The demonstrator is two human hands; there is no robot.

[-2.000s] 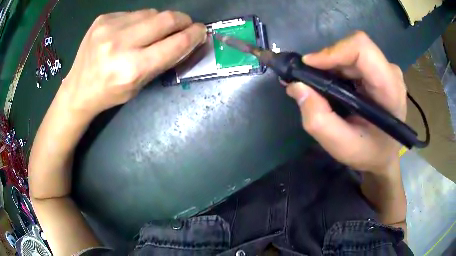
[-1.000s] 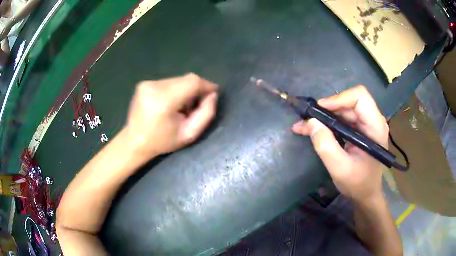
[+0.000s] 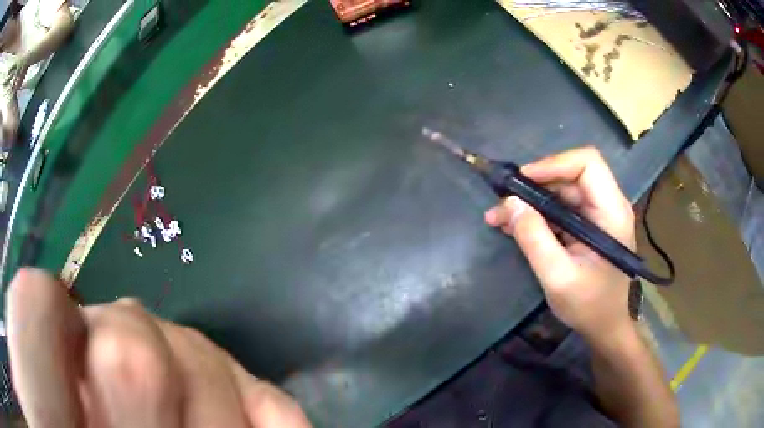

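My right hand (image 3: 578,242) holds the black soldering iron (image 3: 565,216) like a pen, its metal tip pointing up and left above the dark green bench mat (image 3: 335,167). My left hand (image 3: 142,368) is at the lower left, large, close to the camera, blurred and cut off by the bottom edge. Its fingertips and palm side are hidden, so I cannot tell whether it holds anything. Small wired components (image 3: 167,230), white with thin red leads, lie on the mat at the left. No phone assembly is in view.
An orange-red box (image 3: 369,10) is at the top edge. Solder-stained cardboard (image 3: 624,92) lies at the upper right beside a dark object. A green conveyor belt (image 3: 134,109) with a worn pale edge curves along the left. Another person's arm (image 3: 42,38) shows at the upper left.
The phone assembly is gone from view. My left hand has moved down and left, nearer the camera. The view has shifted, showing the orange-red box. The iron is off the board and still held.
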